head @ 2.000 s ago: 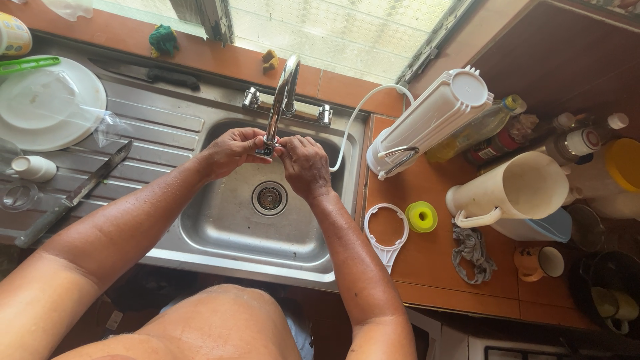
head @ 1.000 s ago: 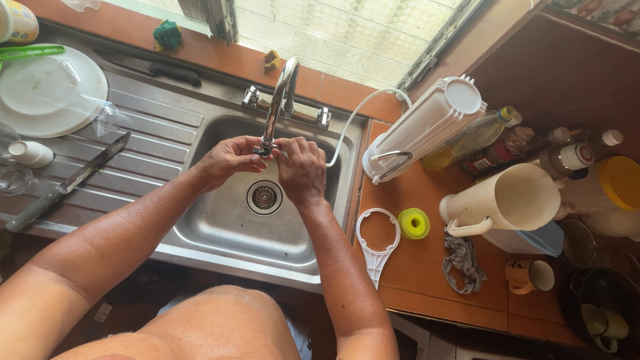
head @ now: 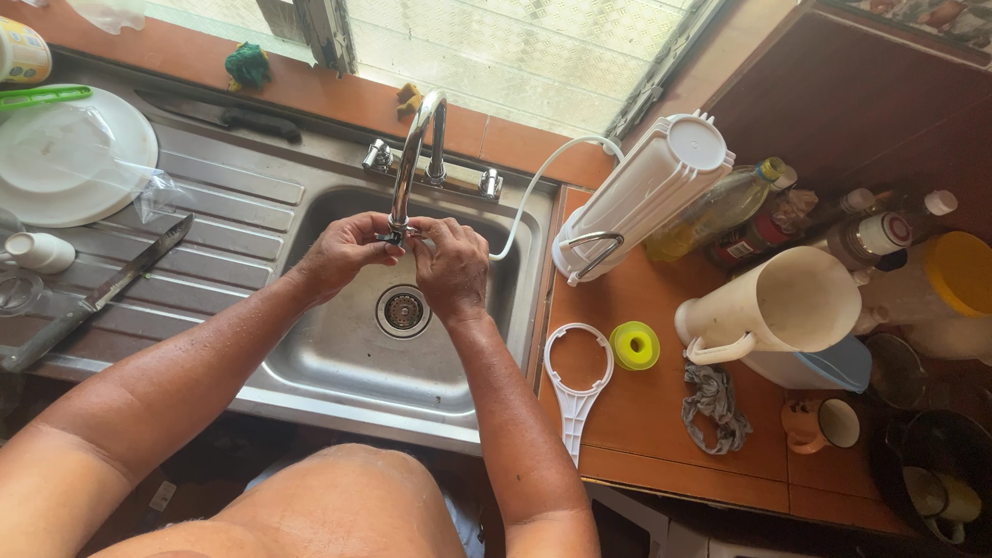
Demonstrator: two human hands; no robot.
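Observation:
A chrome gooseneck faucet (head: pixel 415 147) arches over the stainless steel sink basin (head: pixel 364 368). At its spout end, my left hand (head: pixel 345 252) pinches a small dark and chrome fitting (head: pixel 395 232) between thumb and fingers. From the other side my right hand (head: pixel 452 267) grips the same fitting, its fingertips partly hidden. A white tube (head: pixel 535 186) runs from behind my right hand to a white countertop water filter (head: pixel 647 198), which stands right of the basin. A white plastic filter wrench (head: pixel 577 387) and a roll of yellow-green tape (head: pixel 635 346) lie on the tiled counter.
Plates (head: pixel 74 155), a small white cup (head: pixel 40 252) and a knife (head: pixel 101 294) lie on the left drainboard, with another knife (head: pixel 240 118) behind. At right stand a cream pitcher (head: pixel 767 306), bottles (head: pixel 717 209), a mug (head: pixel 820 425) and a crumpled grey cloth (head: pixel 714 407).

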